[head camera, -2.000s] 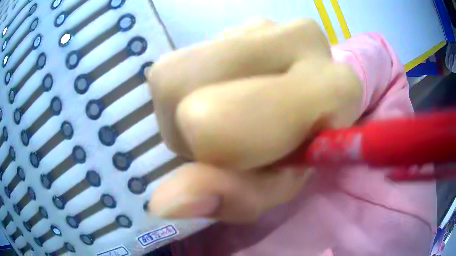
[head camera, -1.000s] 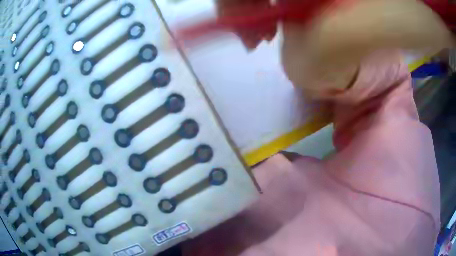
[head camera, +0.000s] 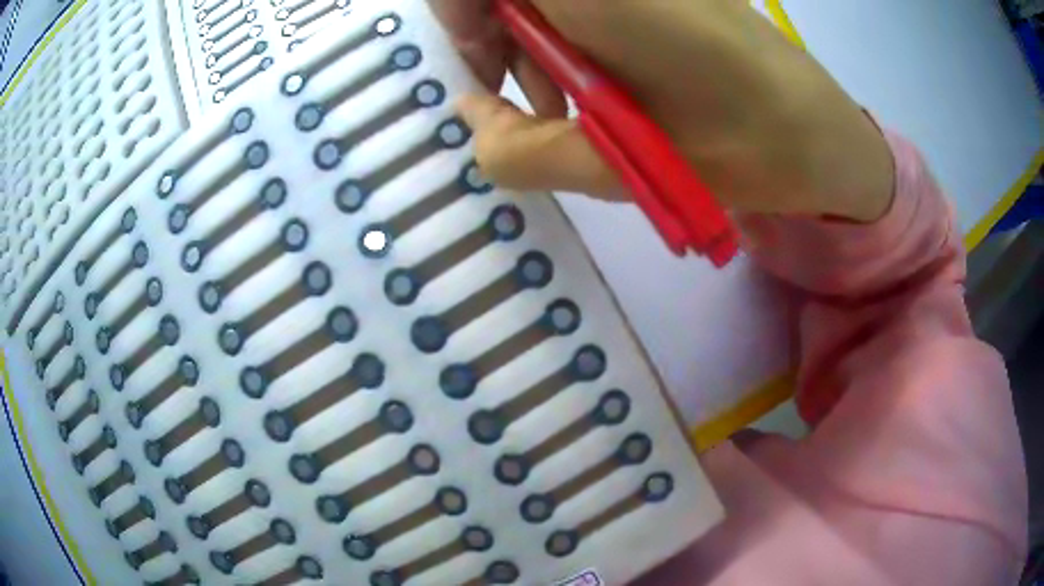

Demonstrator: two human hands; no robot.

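Observation:
A red pen point(head camera: 641, 149) lies slanted in my right hand point(head camera: 733, 97) at the upper right, its lower end sticking out over the palm side. My right hand is closed around it, and a fingertip is at the upper right edge of the white parts tray point(head camera: 695, 521). The tray holds columns of brown-grey slots with dark blue-black rings point(head camera: 534, 270) at both ends. A few ring centres show bright white, such as the one in the middle point(head camera: 374, 240). Whether my hand grips the tray edge cannot be told. My left hand is not in view.
A second white tray point(head camera: 69, 149) with rows of slots lies beyond, at the upper left. A white bench top point(head camera: 710, 321) with a yellow edge line shows at the right. My pink sleeve point(head camera: 904, 389) fills the lower right. A small label point(head camera: 582, 579) is cut off below.
My right hand has moved from the far upper right back to the tray's edge, and the pen now slants downward. The tray fills more of the view, and the second tray has come into sight.

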